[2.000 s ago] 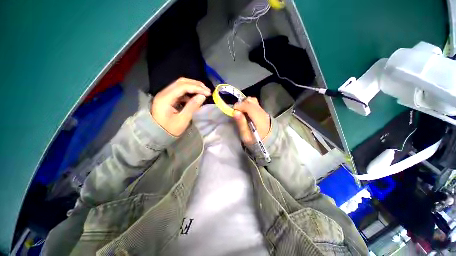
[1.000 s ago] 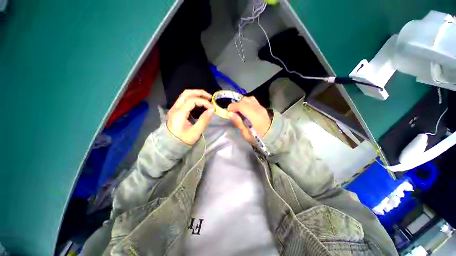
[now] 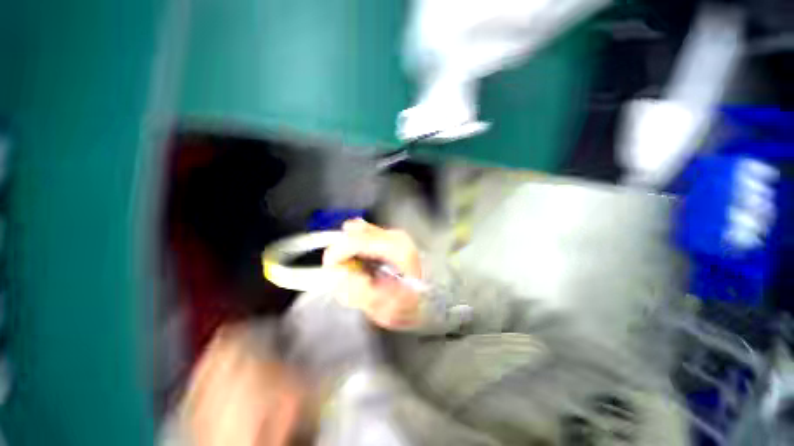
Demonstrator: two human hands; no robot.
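Observation:
The view is strongly blurred. My right hand (image 3: 383, 272) is closed on a yellow tape roll (image 3: 283, 272), which sticks out to the left of the fingers with its ring open. A slim pale piece of the marker pen (image 3: 402, 279) shows in the same hand. My left hand (image 3: 244, 392) is low at the left, smeared by motion and apart from the roll. Its fingers cannot be made out.
A white security camera (image 3: 453, 65) is at the top on the green bench (image 3: 348, 78), with a black cable end at its foot. A blue crate (image 3: 727, 226) with white pieces is at the right. A white strip (image 3: 666, 131) lies near it. Another green surface (image 3: 78, 218) runs down the left.
The view has swung, so the bench camera and crate appear further left and higher. My left hand has come away from the tape roll and dropped lower. My right hand still holds the roll.

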